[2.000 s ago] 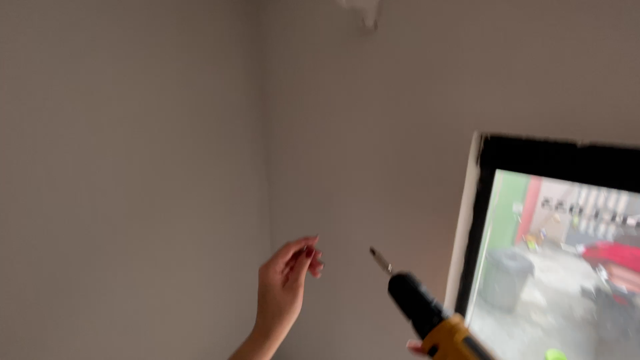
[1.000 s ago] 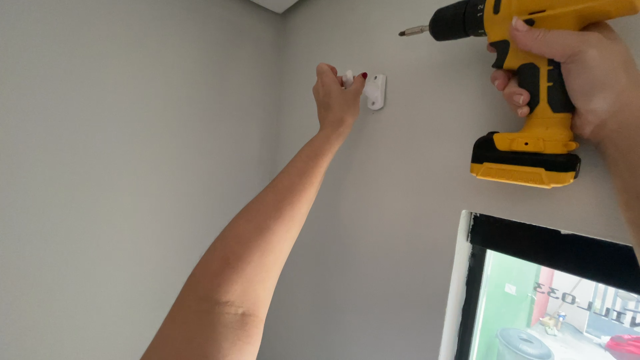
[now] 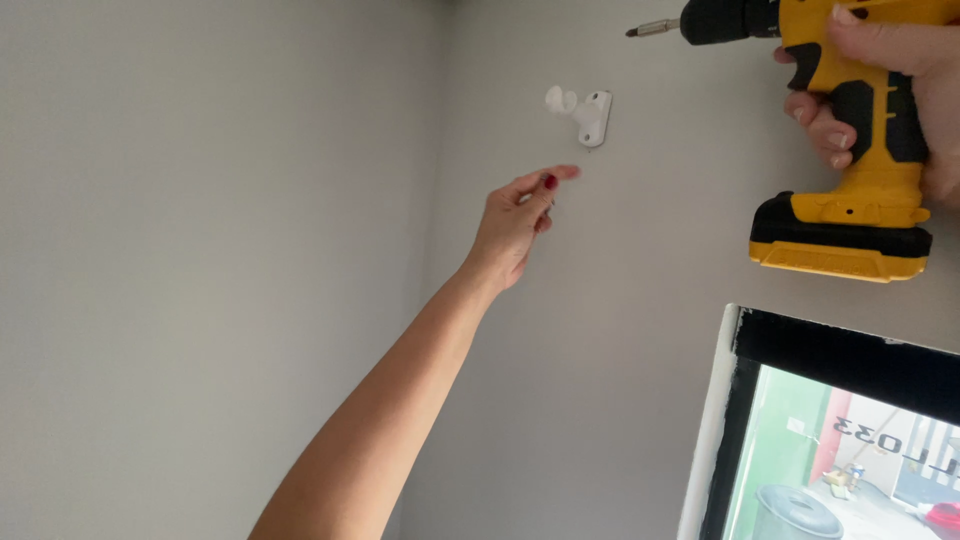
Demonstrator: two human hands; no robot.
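Note:
A small white curtain rod bracket (image 3: 592,120) sits on the grey wall near the corner, with screw holes in its base plate and a cupped arm pointing left. Just below it, apart from it, is my left hand (image 3: 517,214), its thumb and fingers pinched on a small metallic piece, perhaps a screw, mostly hidden. My right hand (image 3: 885,90) grips the handle of a yellow and black cordless drill (image 3: 840,225) at the upper right. The screwdriver bit (image 3: 652,28) in its chuck points left, above and right of the bracket, touching nothing.
A black window frame (image 3: 840,360) with a white edge stands at the lower right. Through its glass show a grey round bin (image 3: 796,514) and a green wall (image 3: 787,442); the pane bears writing. Another grey wall (image 3: 210,225) meets the bracket's wall at a corner.
One second ago my left hand was at the bracket; it is now below it, and the bracket stays on the wall. My right hand still holds the drill. The view has tilted since the first frame.

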